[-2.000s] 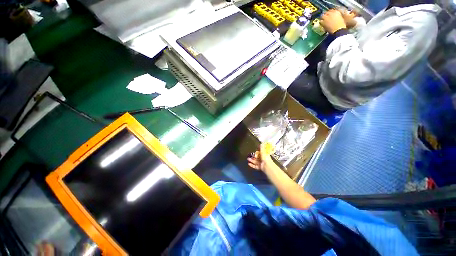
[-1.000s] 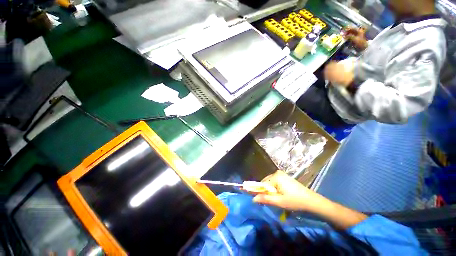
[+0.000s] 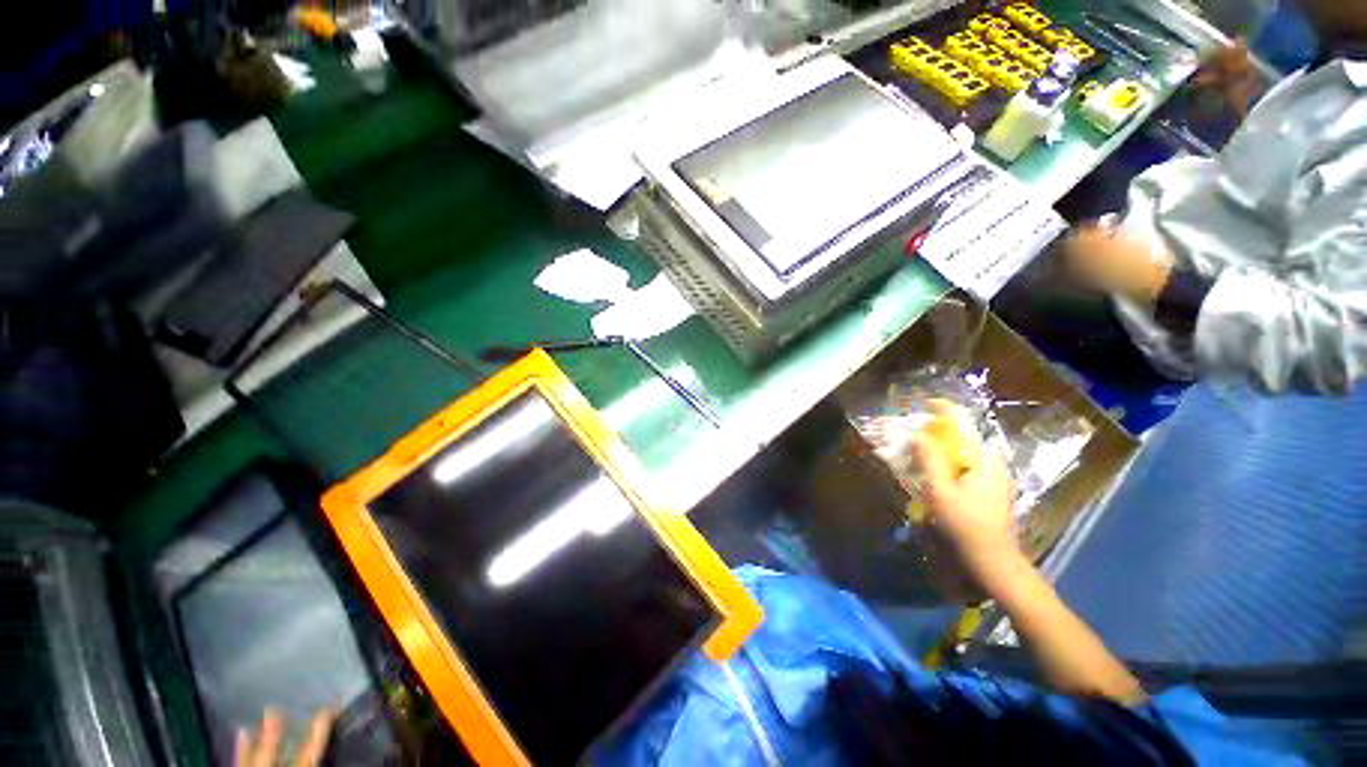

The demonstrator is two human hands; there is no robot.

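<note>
The orange frame [image 3: 435, 659] surrounds a glossy black screen [image 3: 525, 599] that reflects the ceiling lights. It rests tilted across the bench edge and my blue-smocked lap. My right hand [image 3: 967, 487] is over the open carton [image 3: 1102, 517] of crumpled clear film [image 3: 1049, 450]; it is blurred, and whether it holds anything is unclear. My left hand [image 3: 285, 743] shows only as fingertips at the bottom edge, by a grey panel with a black border [image 3: 278, 629]. What my left hand touches is hidden.
Stacked panels [image 3: 817, 173] sit on a vented metal box [image 3: 705, 292]. White wipes [image 3: 637, 304] and a slim metal tool [image 3: 670, 382] lie on the green bench. A black cable [image 3: 397, 327] lies left. A neighbouring worker [image 3: 1274, 240] sits right, near yellow parts [image 3: 990, 53] and a bottle [image 3: 1027, 120].
My right hand has gone from the carton to the frame's edge with a white-tipped tool, then back over the carton. The view has shifted, so the bench items appear further right.
</note>
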